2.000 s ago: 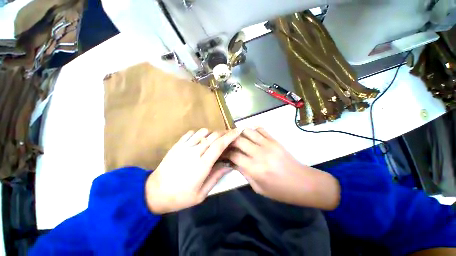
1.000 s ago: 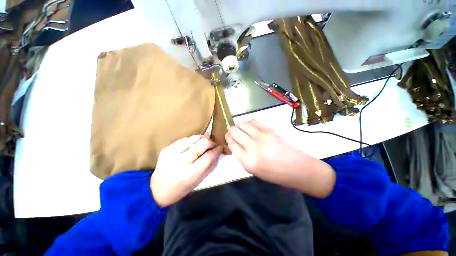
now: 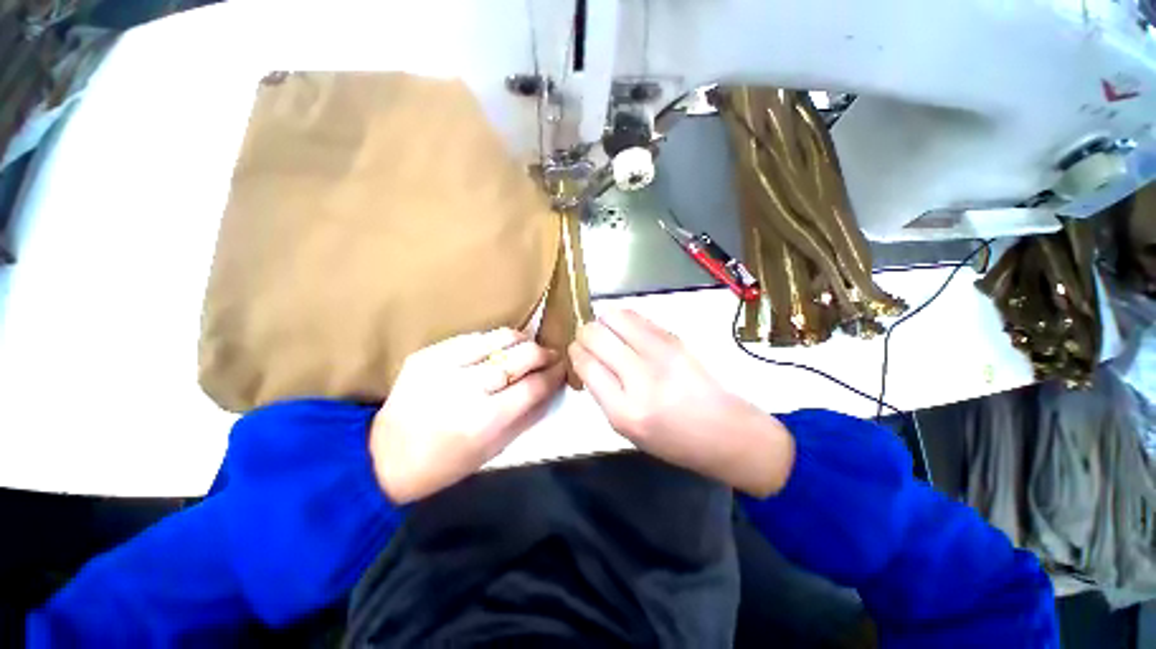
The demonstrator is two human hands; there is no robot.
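Note:
A tan-brown fabric panel (image 3: 380,228) lies flat left of the needle. A zipper (image 3: 578,273) with a gold tooth line runs from under the presser foot (image 3: 564,190) toward me. The panel's edge is opened from a narrow brown strip (image 3: 555,311) beside the zipper, with a thin white edge showing. My left hand (image 3: 463,406) pinches the panel's near right edge. My right hand (image 3: 659,393) holds the near end of the zipper, close to the left fingertips. What lies under the fingertips is hidden.
The white sewing machine (image 3: 811,76) spans the top. A zipper bundle (image 3: 805,228) lies under its arm, beside red-handled snips (image 3: 720,264). A black cord (image 3: 811,368) loops on the table (image 3: 114,317). Another zipper bundle (image 3: 1046,304) and grey cloth (image 3: 1059,469) are at right.
The hands moved from close together over the zipper to holding the panel edge and zipper apart. The panel edge opened, showing the strip and white edge. The camera view shifted.

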